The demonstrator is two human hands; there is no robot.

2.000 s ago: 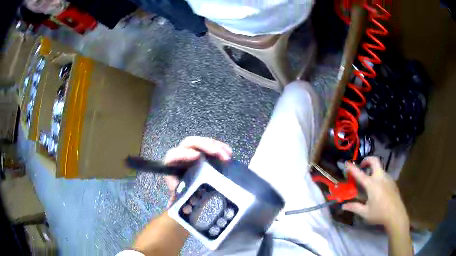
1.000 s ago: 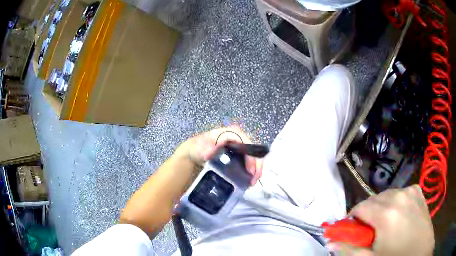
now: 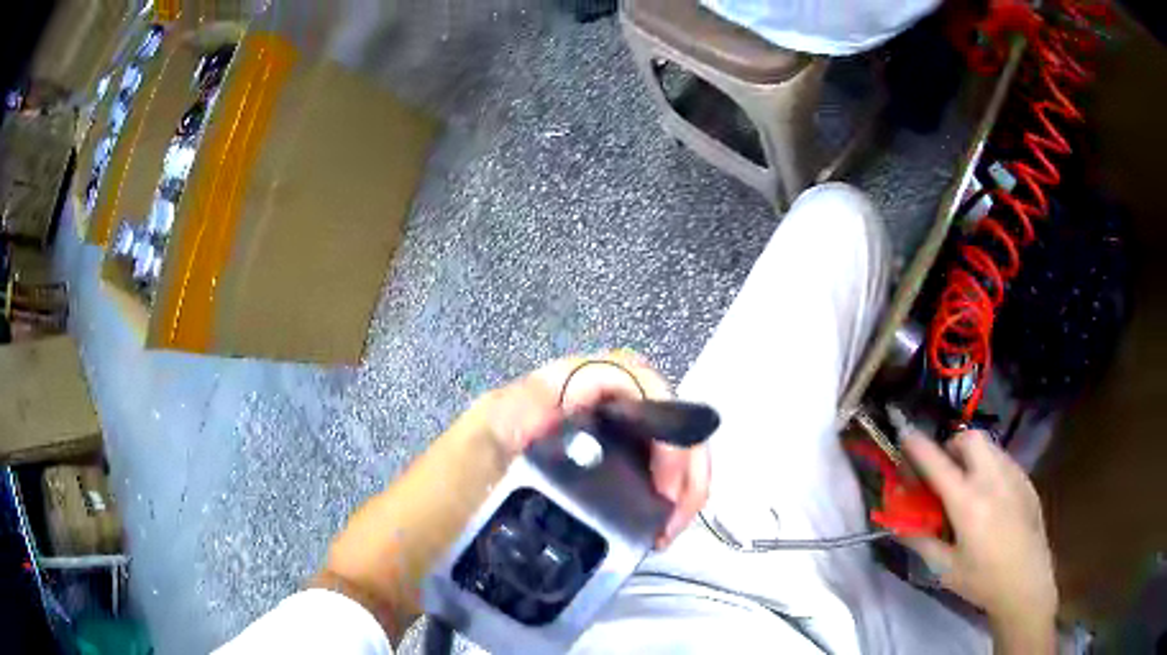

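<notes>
A silver-grey camera housing (image 3: 614, 493) is held above my lap. Its black front window (image 3: 530, 555) faces up toward me. One black antenna (image 3: 668, 418) sticks out at its upper right; part of another shows below. A thin black wire loops over my hand. My left hand (image 3: 582, 384) is closed around the housing's far side. My right hand (image 3: 992, 525) holds the red air blow gun (image 3: 910, 503) at the carton's near edge. Its thin nozzle (image 3: 819, 543) points left toward the housing, with a gap between them.
The open parts carton (image 3: 941, 237) with dark parts is at my right knee. The red coiled hose (image 3: 1017, 230) hangs over it. A brown carton (image 3: 320, 211) with orange tape and silver items stands on the floor at left. A plastic stool (image 3: 723, 51) with a seated person is ahead.
The blow gun has moved slightly up and right, away from the housing. The coiled hose has swung left. The housing has tilted, showing its front window larger.
</notes>
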